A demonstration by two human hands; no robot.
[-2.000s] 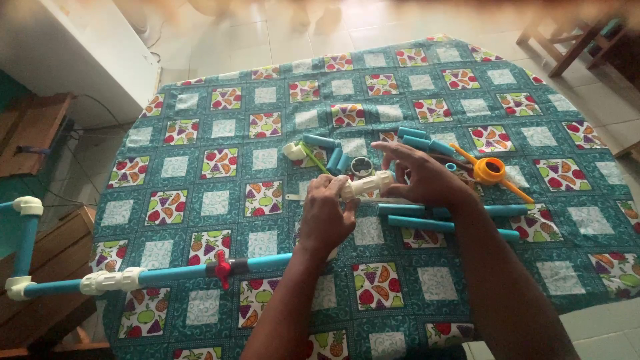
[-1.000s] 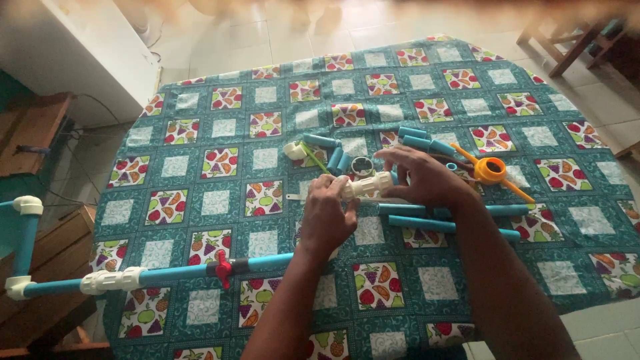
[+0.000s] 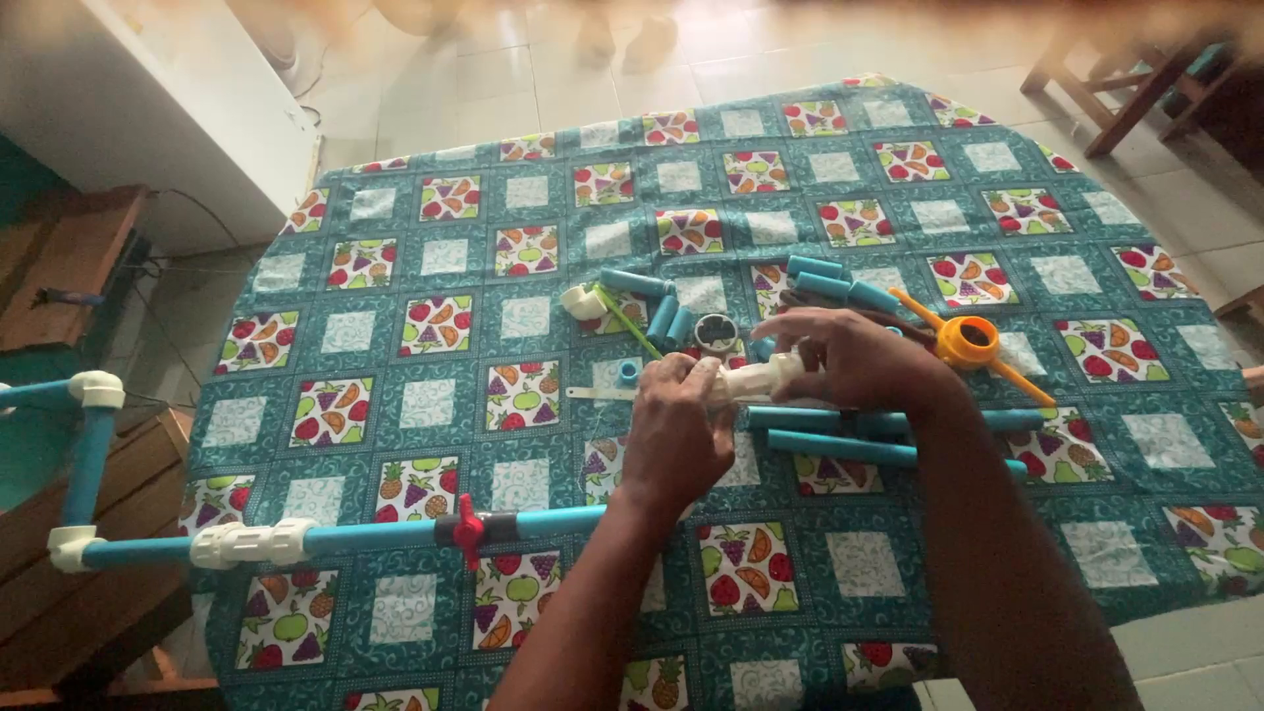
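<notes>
My left hand (image 3: 681, 425) grips the left end of a white plastic pipe coupling (image 3: 752, 380) over the middle of the table. My right hand (image 3: 849, 360) has its fingers around the coupling's right end. Behind them lie short blue pipe pieces (image 3: 637, 283), a white elbow fitting (image 3: 583, 302), a green stick-like piece (image 3: 630, 324) and a round fitting (image 3: 716, 334). Long blue pipes (image 3: 839, 446) lie under and beside my right forearm. An orange die-stock-like tool with two handles (image 3: 968, 341) is right of my right hand. A flat whitish strip (image 3: 597, 393) reaches toward my left hand.
A blue pipe assembly (image 3: 365, 536) with a white coupling (image 3: 252, 542), a red-handled valve (image 3: 468, 531) and elbows (image 3: 97, 389) runs past the table's left edge. A fruit-patterned cloth (image 3: 434, 415) covers the table. Wooden furniture (image 3: 1116, 99) stands at the upper right.
</notes>
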